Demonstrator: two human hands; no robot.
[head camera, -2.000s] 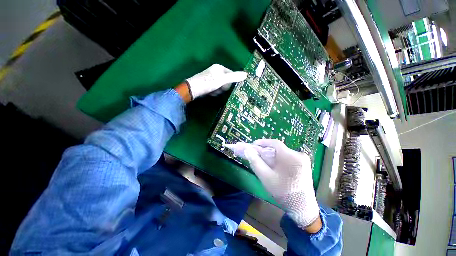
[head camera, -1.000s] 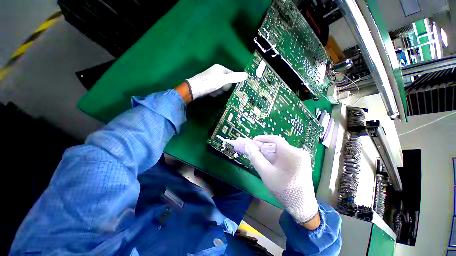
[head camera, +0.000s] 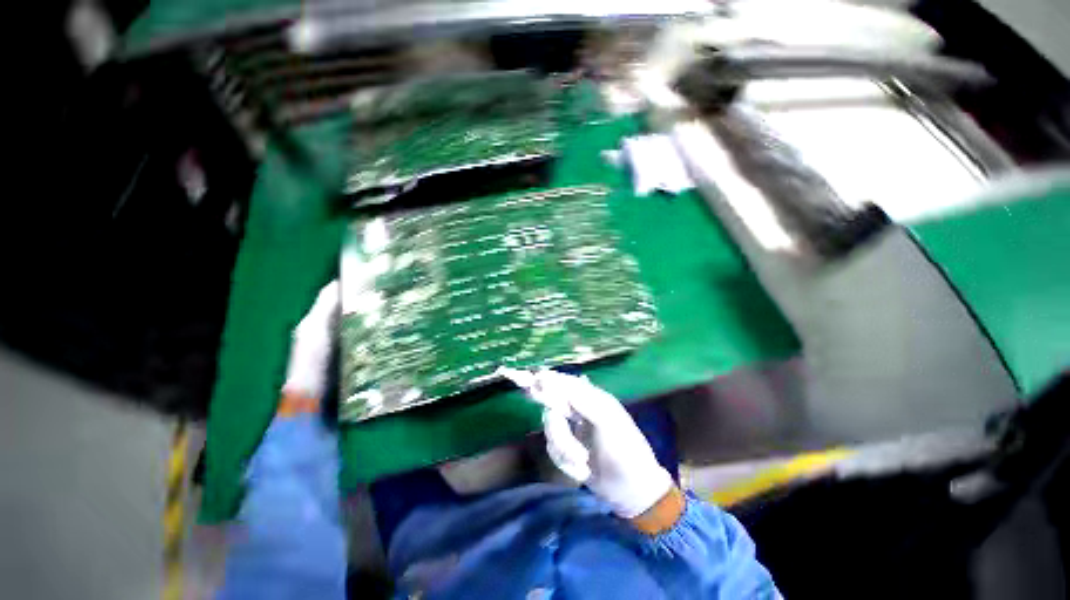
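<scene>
A large green circuit board (head camera: 493,293) lies on the green mat (head camera: 716,281), its joint side up. My left hand (head camera: 315,340), in a white glove, is at the board's left edge; its fingers are partly hidden by the board, so I cannot tell how firmly it holds it. My right hand (head camera: 598,440), in a white glove, is at the board's front edge with a slim whitish pen-type applicator (head camera: 522,380) between the fingers. The applicator's tip is at or just over that edge. The picture is blurred.
A second green board (head camera: 458,127) with a dark edge stands behind the first. Several whitish pieces (head camera: 657,162) lie at the back right of the mat. A pale machine (head camera: 751,176) with a dark bristly row is at the right. Yellow-marked floor shows at front right.
The view has turned, so the board now appears nearly level. My right hand is now at the board's front edge, with less of it over the surface. My left hand remains at the left side.
</scene>
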